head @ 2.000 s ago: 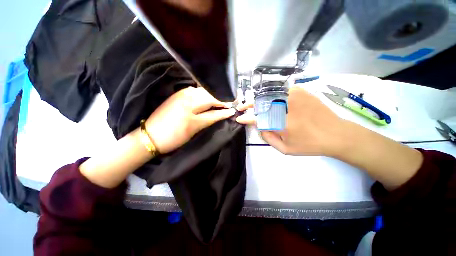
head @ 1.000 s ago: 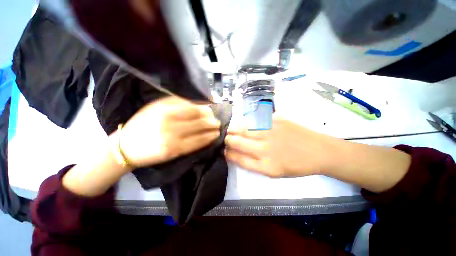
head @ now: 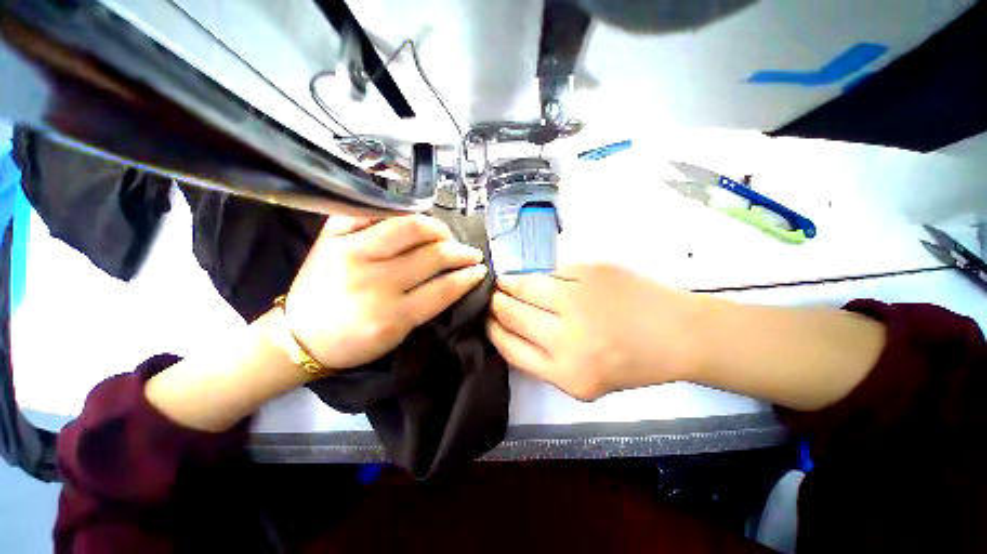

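Note:
The dark garment piece [head: 460, 379] lies under and between my hands, with its lower part bunched near the table's front edge. My left hand [head: 384, 287] presses on the cloth and pinches its edge just in front of the needle area. My right hand [head: 584, 330] holds the same cloth edge with its fingertips, close to my left fingertips. The presser foot area [head: 465, 195] of the sewing machine is just beyond the fingers; the needle itself is hard to see. The blue-and-clear round attachment [head: 524, 233] stands right of the cloth edge.
Lime-green snips [head: 763, 222] with a slim blue tool [head: 774, 209] over them lie right of the machine. Dark snips [head: 955, 255] lie at the far right. More dark cloth [head: 97, 211] lies at the left. A ruler strip [head: 639, 436] runs along the front edge.
The view has shifted under the machine head. The hands have moved nearer the front edge than two seconds ago, and my right hand is now in front of the round attachment. The cloth is more bunched.

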